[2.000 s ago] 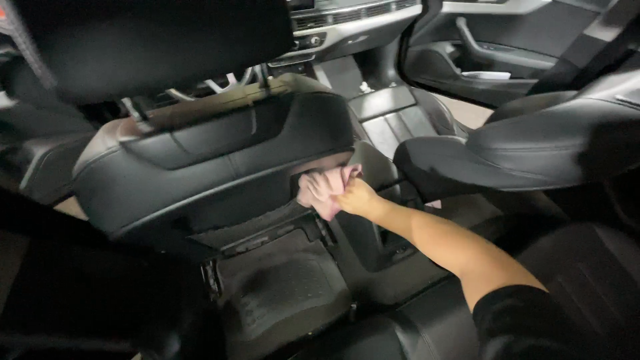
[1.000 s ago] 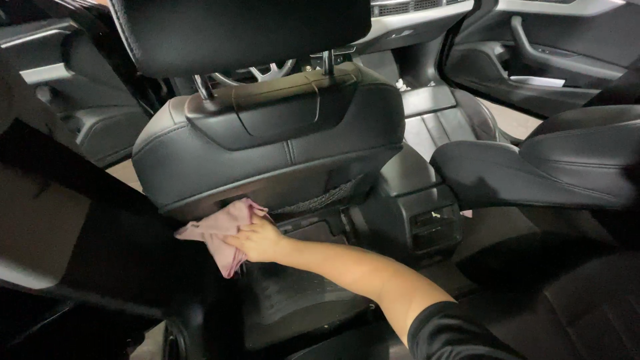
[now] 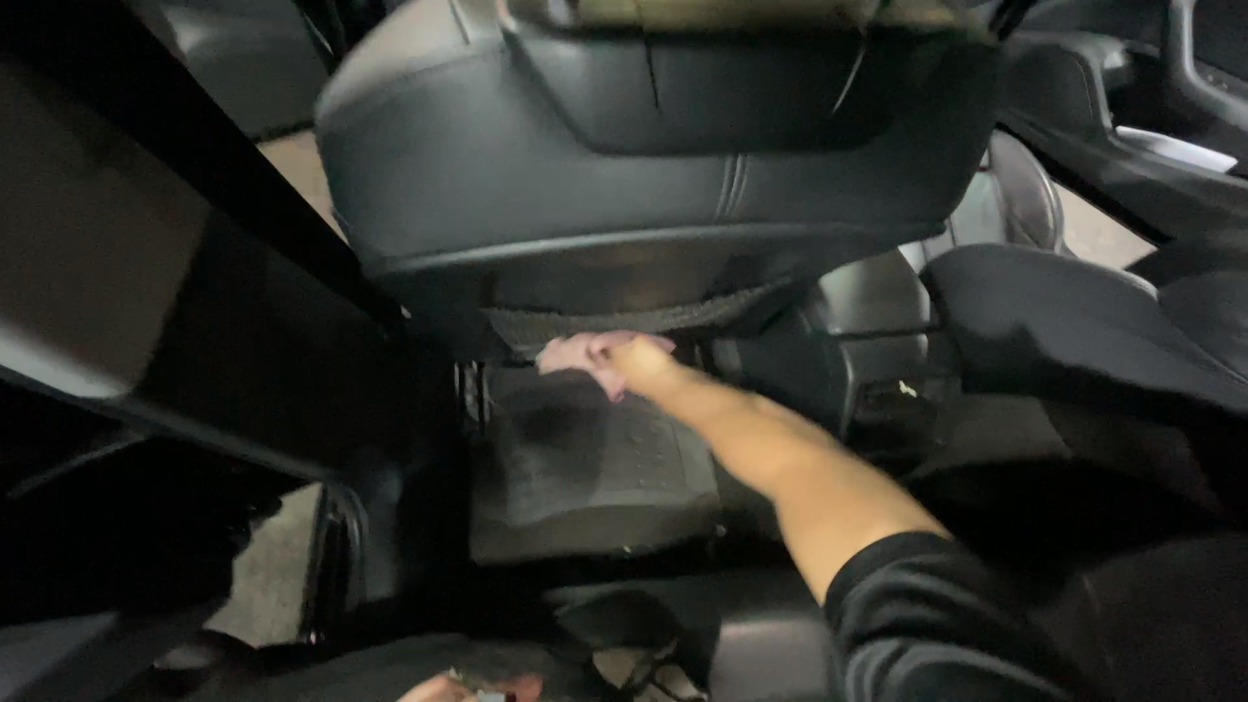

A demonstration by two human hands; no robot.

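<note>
My right hand grips a pink cloth low on the back of a black leather car seat. The cloth lies just under the seat's mesh pocket, bunched around my fingers, over the footwell. At the bottom edge of the view my left hand shows only in part, by a small pale object that I cannot make out. Whether that hand holds it is unclear.
A rubber floor mat lies in the footwell below. The rear end of the centre console stands to the right, beside another black seat. The door pillar borders the left side.
The cloth in my right hand was at the seat back's lower left a second ago and is now below the mesh pocket. My left hand has come into view. The view has tilted down.
</note>
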